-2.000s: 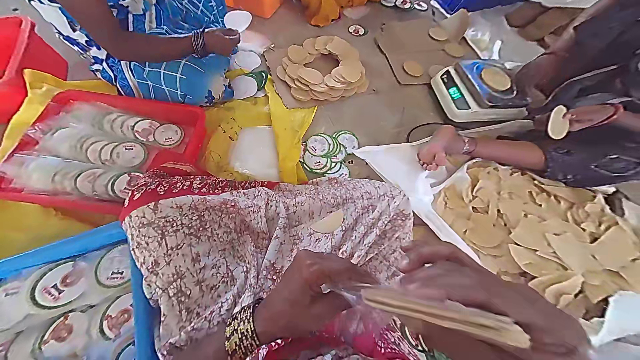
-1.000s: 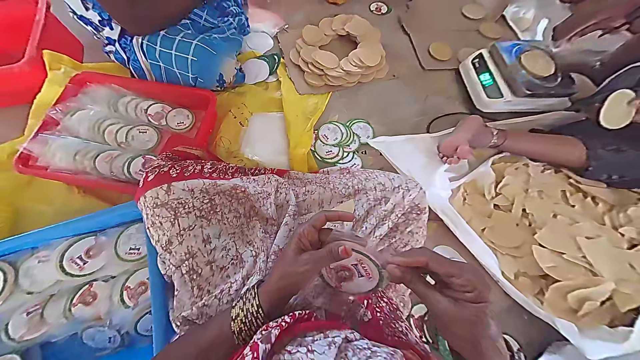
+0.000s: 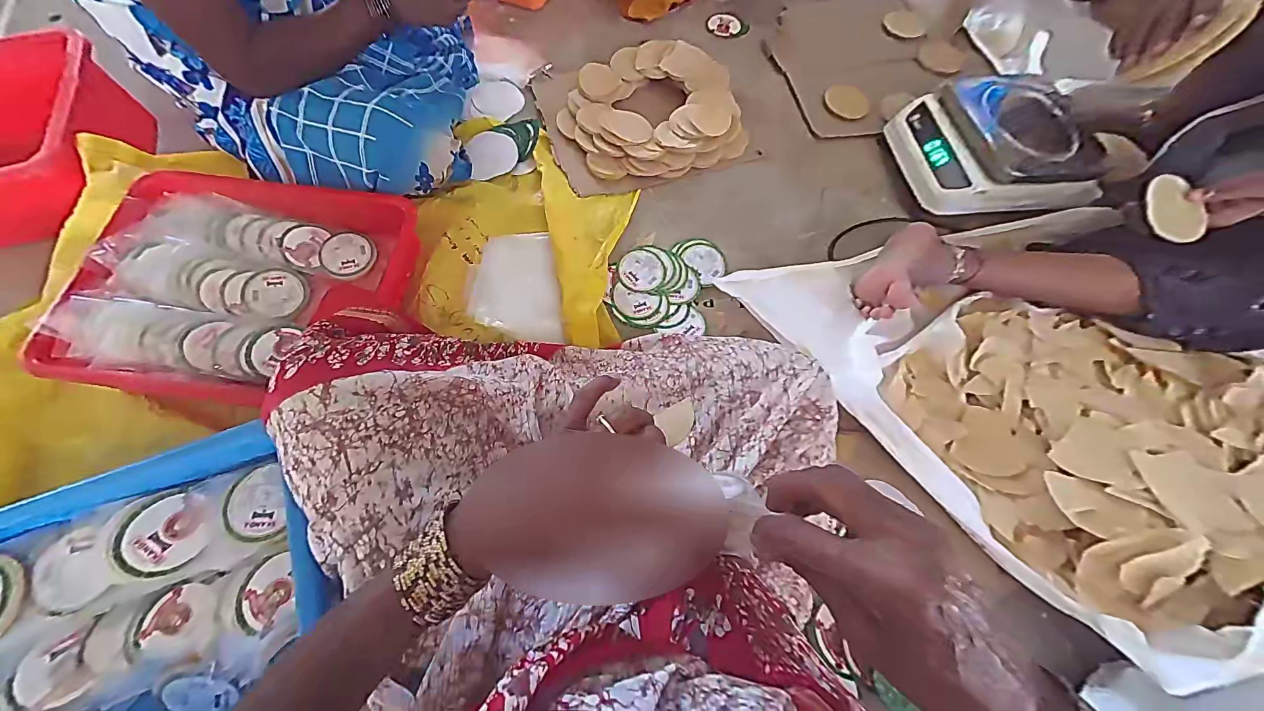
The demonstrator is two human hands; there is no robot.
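Over my lap, my left hand (image 3: 592, 504) is largely hidden by a smooth blur, with a raised finger showing above. A clear plastic bag (image 3: 743, 509) runs from that blur to my right hand (image 3: 869, 543), whose thumb and fingertips pinch its edge. The bag's contents are hidden. A pale round disc piece (image 3: 675, 423) lies on the patterned cloth (image 3: 395, 425) just beyond my left hand. Round printed labels (image 3: 642, 269) are heaped on the floor past my knees. Left of me, a blue crate (image 3: 138, 472) holds bagged discs with round labels.
A red tray (image 3: 222, 183) holds more labelled packets. Thin tan discs (image 3: 711, 109) form a ring on cardboard. Broken tan sheets (image 3: 1106, 474) fill a white sack at right, near a person's foot (image 3: 904, 272) and a digital scale (image 3: 987, 148). Another person sits at upper left.
Two seconds ago my hands held a bag with a stack of flat tan discs. One second ago a round label showed between my hands; now it is out of sight.
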